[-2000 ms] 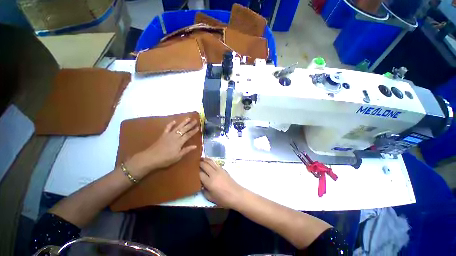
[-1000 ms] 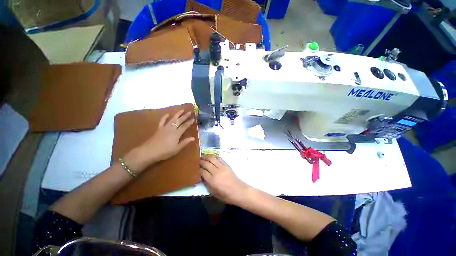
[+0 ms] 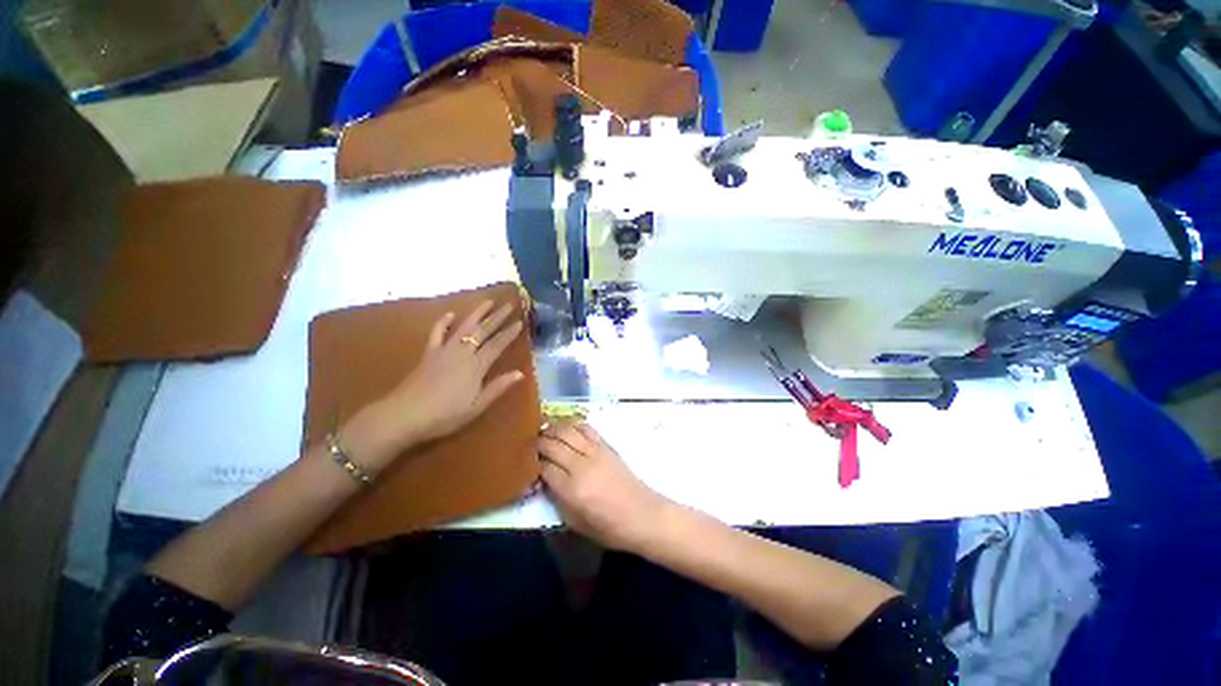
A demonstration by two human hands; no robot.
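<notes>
A brown panel (image 3: 388, 469) lies flat on the white table, its right edge along the head end of the sewing machine (image 3: 857, 221). My left hand (image 3: 455, 373) lies flat on the panel's upper right part, fingers spread, gripping nothing. My right hand (image 3: 587, 480) is at the panel's lower right edge, fingers bent against it; whether it pinches the edge is hard to tell. The needle area (image 3: 579, 351) is brightly lit and its details are washed out. A small white label (image 3: 687, 355) lies on the machine bed right of the needle.
Red-handled snips (image 3: 844, 418) lie on the table's right half. Stacked brown panels (image 3: 201, 268) lie at left beside a carton (image 3: 181, 127). A blue bin (image 3: 375, 83) with brown pieces (image 3: 435, 127) stands behind the table. A grey-white cloth (image 3: 1018, 596) hangs at lower right.
The view has shifted a little, moving the machine and table in the picture. Both hands keep nearly the same places on the panel. No clear movement of the panel shows.
</notes>
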